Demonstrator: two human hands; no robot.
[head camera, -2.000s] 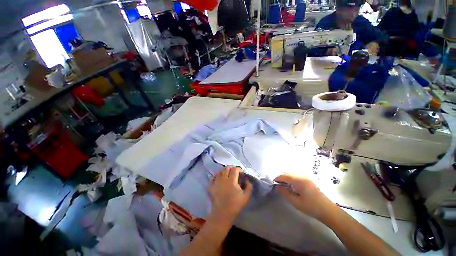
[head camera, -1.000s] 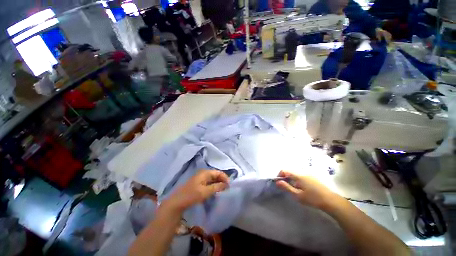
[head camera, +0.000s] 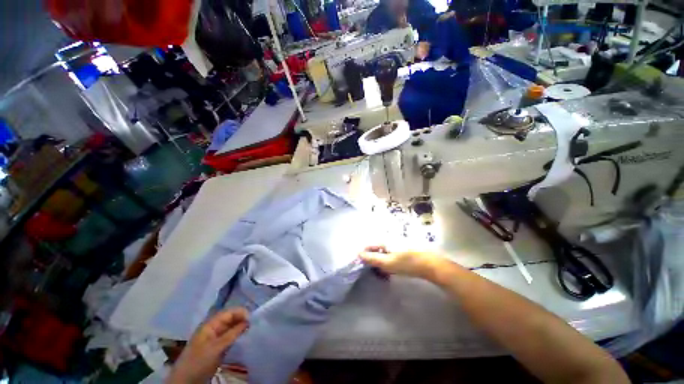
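The light blue-grey garment piece lies rumpled on the machine table, left of the needle area, with its front edge raised between my hands and part hanging over the table's front edge. My right hand pinches its right end just in front of the glare. My left hand is at its lower left edge, fingertips against the cloth; whether they pinch it is hard to tell. The presser foot and needle area of the cream lockstitch machine is washed out by lamp glare.
Black-handled shears, dark red snips and a white strip lie right of the needle. A white tape roll sits on the machine head. A white cloth band drapes over the arm. A clear plastic bag hangs right. A person in dark blue sits behind.
The view has turned right, showing more of the machine arm. My left hand has moved down and left, away from my right hand, and the cloth edge between them is stretched longer.
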